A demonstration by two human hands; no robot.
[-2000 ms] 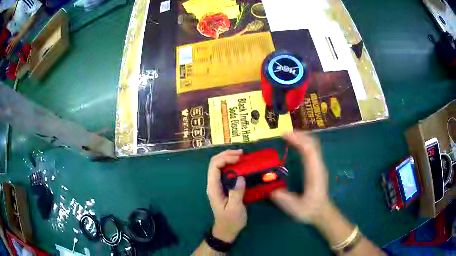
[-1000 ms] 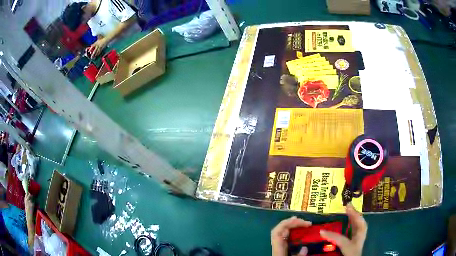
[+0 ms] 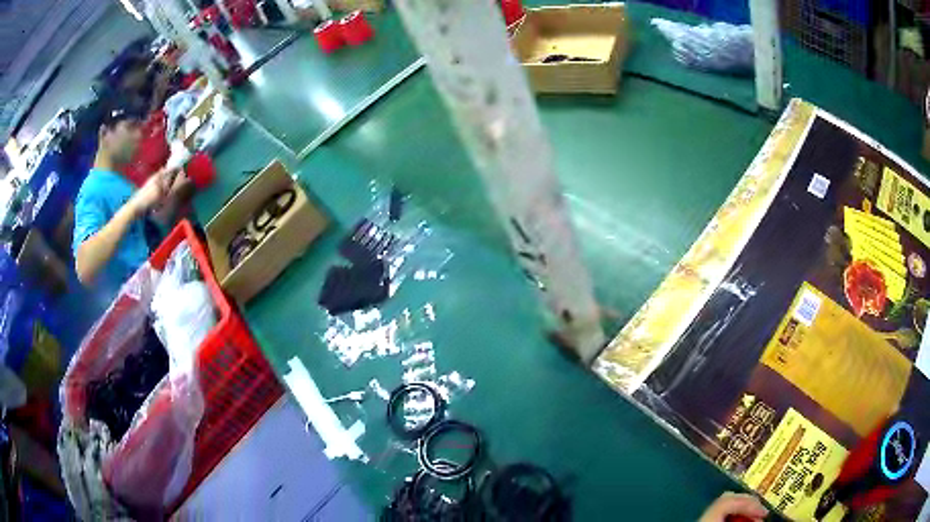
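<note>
A red speaker [image 3: 875,469] lies on the cardboard work mat [image 3: 704,393] at the lower right, partly cut off by the frame. Its round dark end cap shows a lit blue ring. My left hand [image 3: 734,508] shows only as a small part at the bottom edge, just below the mat's near edge and left of the speaker. Its fingers and anything in them are cut off. My right hand is out of the picture.
A pale metal post [image 3: 510,173] stands mid-view. Black rings [image 3: 449,451], plastic scraps and dark pieces [image 3: 355,283] lie left of it. A red crate [image 3: 240,357] with bags, a carton [image 3: 260,232] and a person in blue [image 3: 107,219] are further left. Another carton [image 3: 571,51] is at the top.
The view has swung left, moving the mat and its speaker to the right edge. The speaker's ring has turned from pink to blue. My right hand and the red speaker in my hands have left view.
</note>
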